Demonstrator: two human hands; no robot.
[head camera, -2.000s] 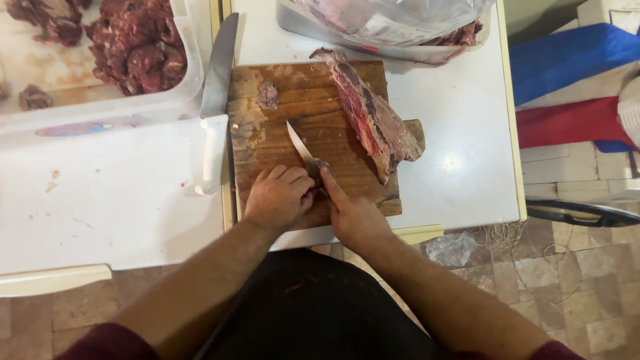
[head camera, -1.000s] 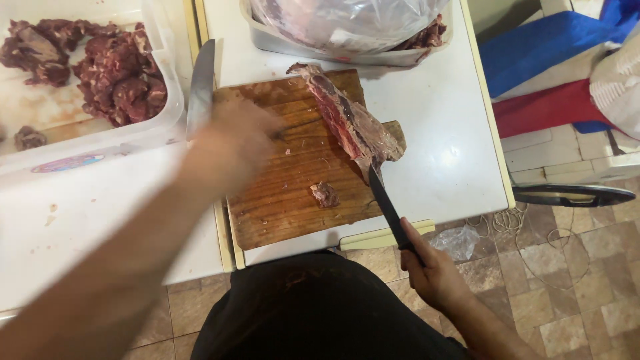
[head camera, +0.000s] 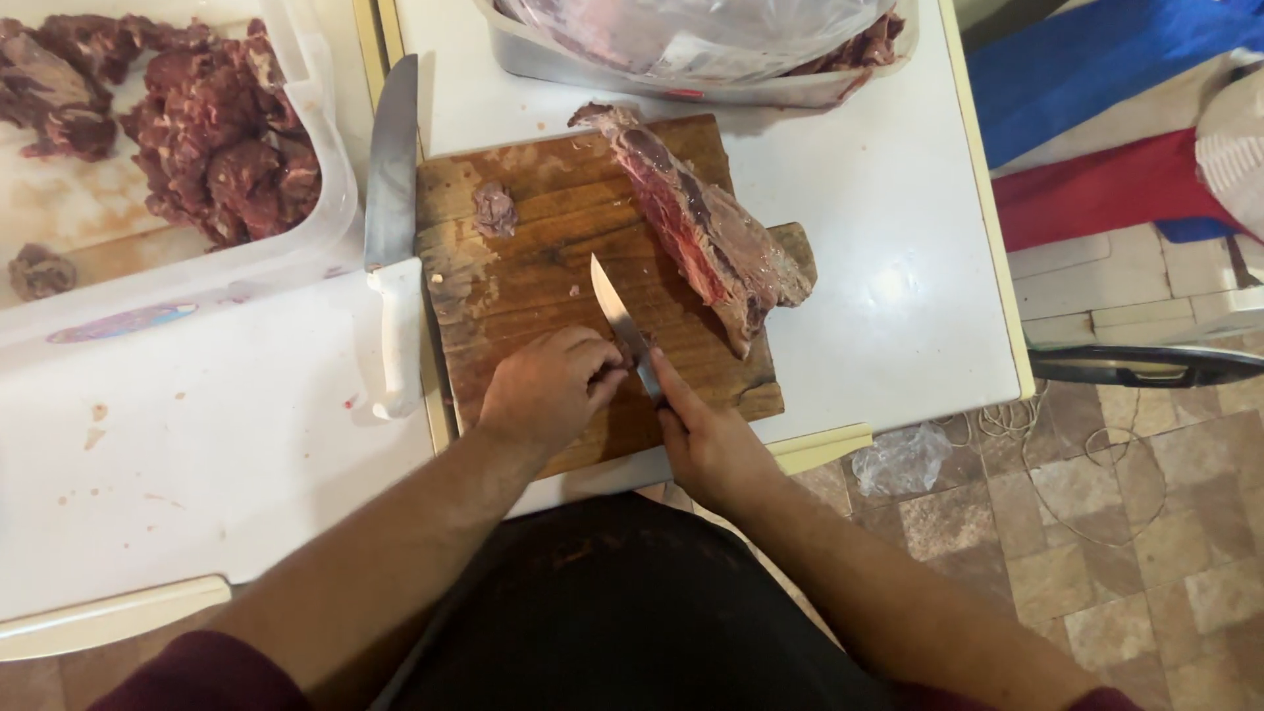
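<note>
My right hand (head camera: 706, 430) grips the handle of a small kitchen knife (head camera: 620, 318), its blade pointing up and left over the wooden cutting board (head camera: 553, 257). Beside the blade, my left hand (head camera: 553, 385) has its fingers curled on a small dark piece of meat, mostly hidden by the fingers. A long slab of raw meat (head camera: 706, 217) lies slanting across the board's right side and reaches past its edge. Near the upper left of the board is a small scrap of meat (head camera: 495, 209).
A large white-handled knife (head camera: 393, 227) lies left of the board. The clear plastic tub (head camera: 336, 188) at upper left holds cut meat (head camera: 222, 138). Behind the board stands another tray (head camera: 592, 79) with meat and a plastic bag (head camera: 701, 35). The table edge is close to my body.
One second ago my left hand was blurred at the board's upper left and the small knife was at the slab's lower end. Both hands are now together at the board's lower middle.
</note>
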